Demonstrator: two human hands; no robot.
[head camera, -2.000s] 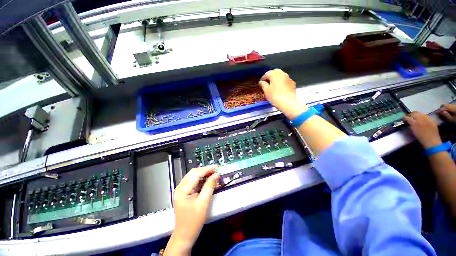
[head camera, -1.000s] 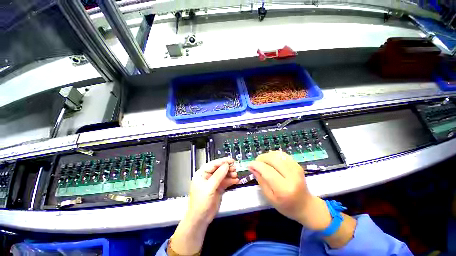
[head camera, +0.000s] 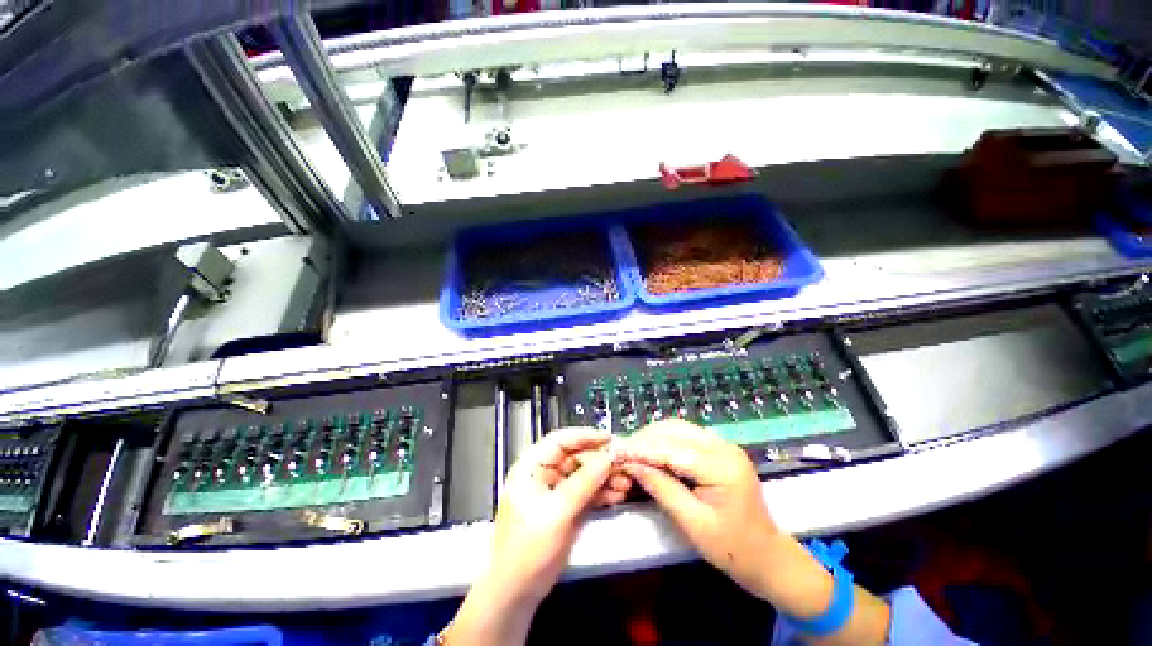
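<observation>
My left hand (head camera: 556, 507) and my right hand (head camera: 702, 495) meet in front of the middle carrier, fingertips pinched together over its front edge. Something tiny and reddish seems to sit between the fingertips, too small to make out clearly. The green circuit board panel (head camera: 758, 394) lies in the black pallet (head camera: 872, 438), partly covered by my hands. Behind it, the right blue tray (head camera: 809, 268) holds orange-brown components (head camera: 708, 268). The left blue tray (head camera: 457, 303) holds scattered silvery components (head camera: 543, 295).
Another black carrier (head camera: 433, 492) with a green panel (head camera: 297, 457) lies to the left. A further carrier (head camera: 1114, 331) is cut off at the right. The pale conveyor edge (head camera: 316, 574) runs in front. A red holder (head camera: 708, 170) and a brown-red bin (head camera: 1033, 177) stand behind.
My right hand has come from the right blue tray down to my left hand, and their fingertips have closed together. The neighbour's hands at the right have left the view.
</observation>
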